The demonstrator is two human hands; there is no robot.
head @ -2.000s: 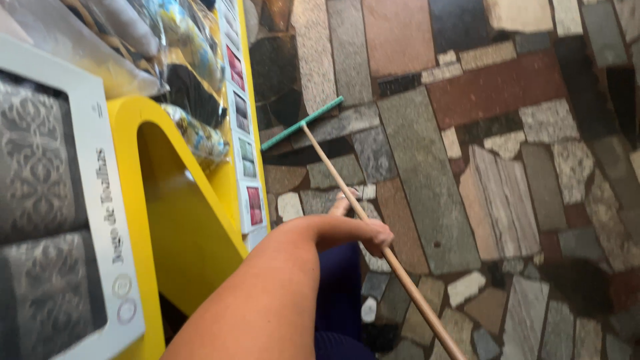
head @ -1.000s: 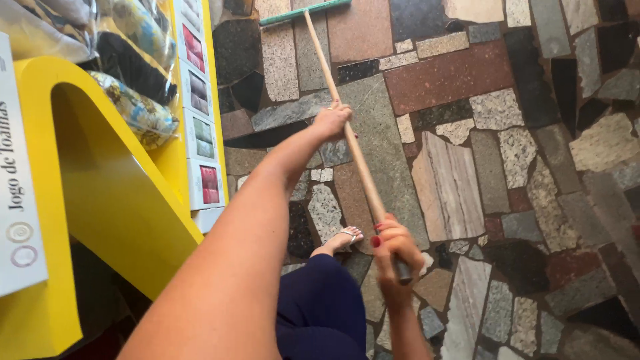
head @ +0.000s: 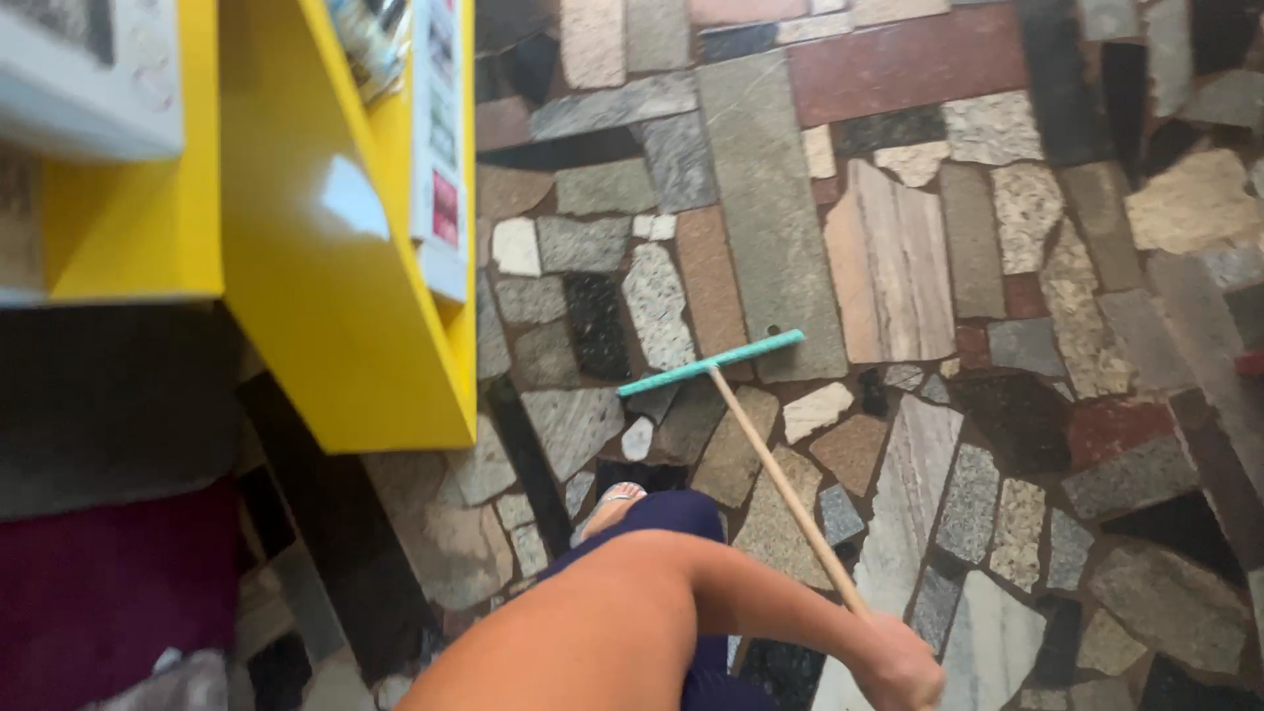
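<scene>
A teal floor squeegee head (head: pixel 711 363) lies across the stone floor, near the middle of the view. Its wooden handle (head: pixel 785 489) slants down to the right, toward the lower edge. My left hand (head: pixel 899 667) is shut around that handle at the bottom, right of centre, with my forearm reaching across from the left. The handle's far end is hidden behind the hand or past the frame's edge. My right hand is out of view.
A yellow display shelf (head: pixel 326 247) with boxed goods (head: pixel 444 168) stands on the left, its lower corner near the squeegee head. Dark and purple fabric (head: pixel 109 592) shows at lower left. My sandalled foot (head: pixel 617 499) is on the irregular stone-paved floor (head: pixel 889 276).
The squeegee head has come back toward my feet from farther out. My right hand, on the handle's end one second ago, has left the view. My left hand has moved down and right.
</scene>
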